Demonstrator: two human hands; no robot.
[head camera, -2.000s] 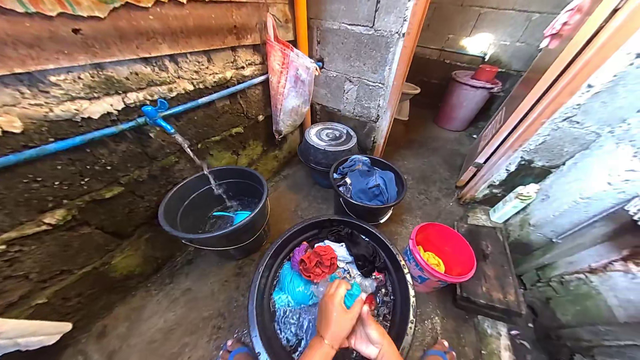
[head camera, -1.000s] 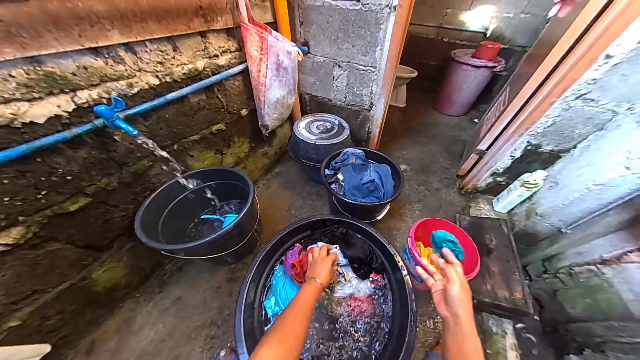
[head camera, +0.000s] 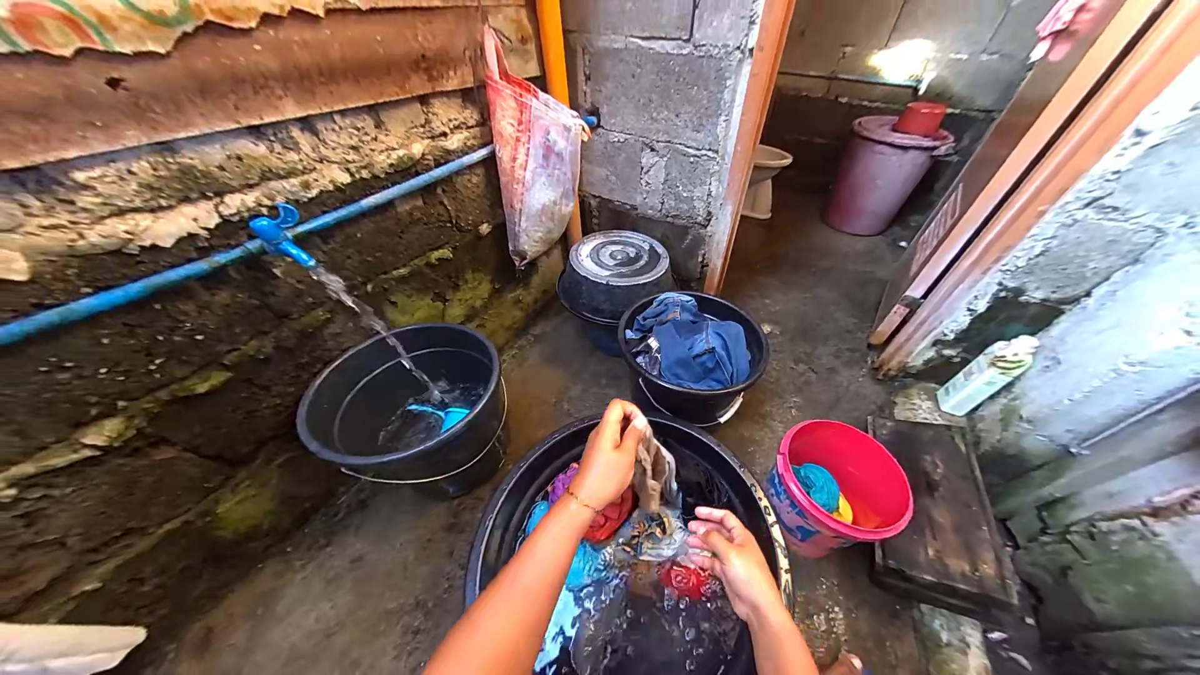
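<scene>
My left hand (head camera: 607, 459) pinches the top of a wet grey-brown cloth (head camera: 654, 478) and holds it up over a large black basin (head camera: 487, 544). The cloth's lower part hangs toward the water. My right hand (head camera: 736, 562) is just right of it, fingers apart, holding nothing. In the basin's water lie a red cloth (head camera: 611, 517), a purple cloth (head camera: 562, 481), a light blue cloth (head camera: 586, 565) and a red patterned piece (head camera: 687, 580). Right of the basin, a pink-red bucket (head camera: 867, 469) holds a teal wrung cloth (head camera: 817, 487) and a yellow one (head camera: 843, 510).
Water runs from a blue tap (head camera: 283, 236) into a black bucket (head camera: 323, 412) at left. Behind the basin stand a black bucket of denim (head camera: 694, 347) and an upturned black basin (head camera: 619, 258). A wooden board (head camera: 942, 516) and a bottle (head camera: 986, 375) are at right.
My hands were together over the basin two seconds ago. A teal cloth then appeared in the pink-red bucket beside my right hand, which is now back over the basin. My left hand has raised the grey-brown cloth.
</scene>
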